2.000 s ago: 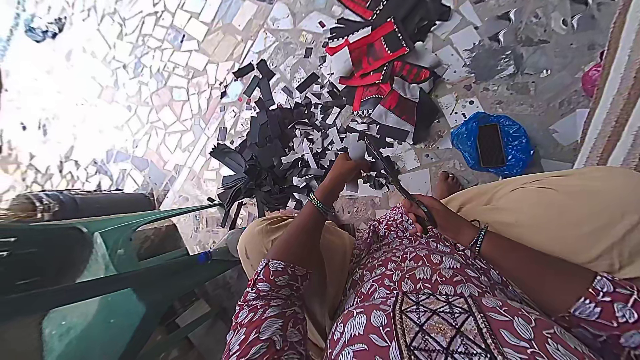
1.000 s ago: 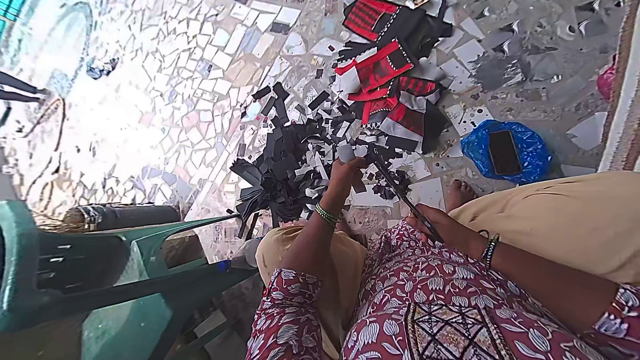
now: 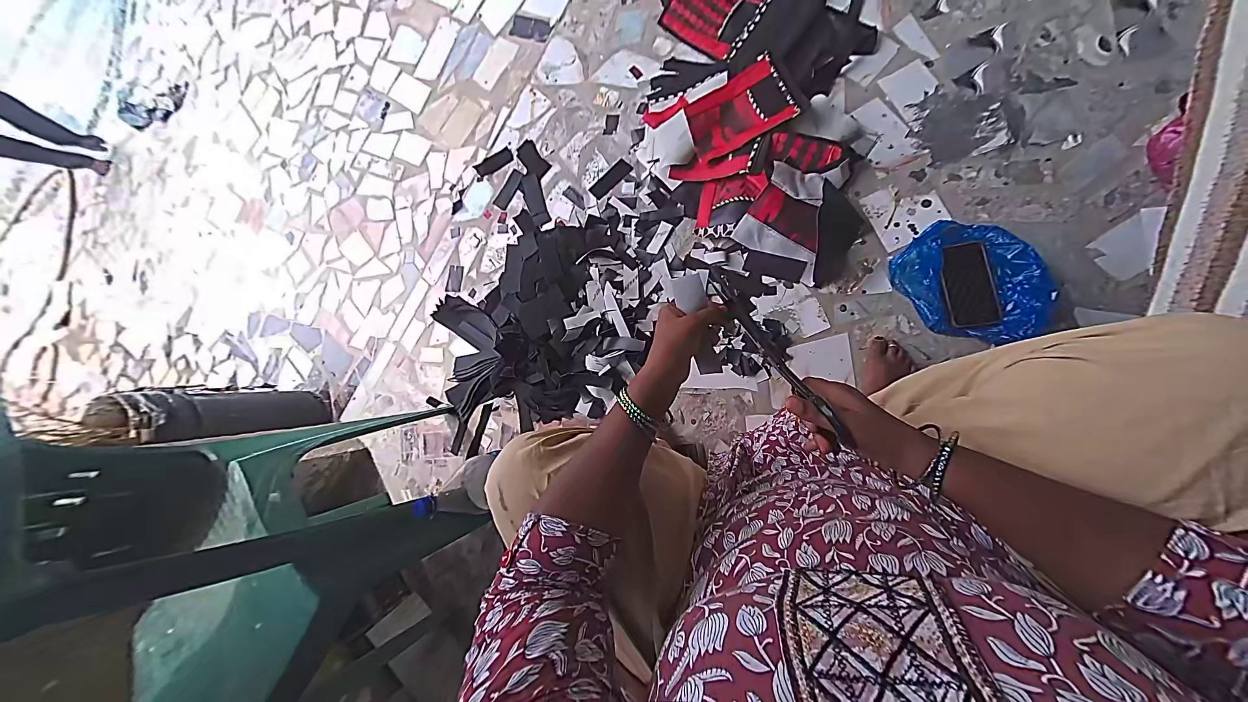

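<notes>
My left hand [image 3: 682, 336] pinches a small pale piece [image 3: 688, 291], perhaps cloth, above a heap of black and white scraps [image 3: 546, 283]. My right hand [image 3: 843, 419] grips the handles of long dark scissors [image 3: 765, 341], whose blades point up and left, their tip beside my left fingers. Whether the blades touch the pale piece is not clear. Past the scissors, red, black and grey patterned cloth pieces [image 3: 746, 117] lie in a pile on the floor.
A blue plastic bag [image 3: 921, 278] with a dark phone [image 3: 970, 284] on it lies near my bare foot [image 3: 885, 363]. A green plastic chair [image 3: 244, 546] stands at the left, beside a dark cylinder [image 3: 224, 414]. Another person's legs [image 3: 49, 136] show at the far left. A striped mat edges the right.
Both hands stay close together with the scissors between them. The view has shifted, and another person's legs have come into sight at the left.
</notes>
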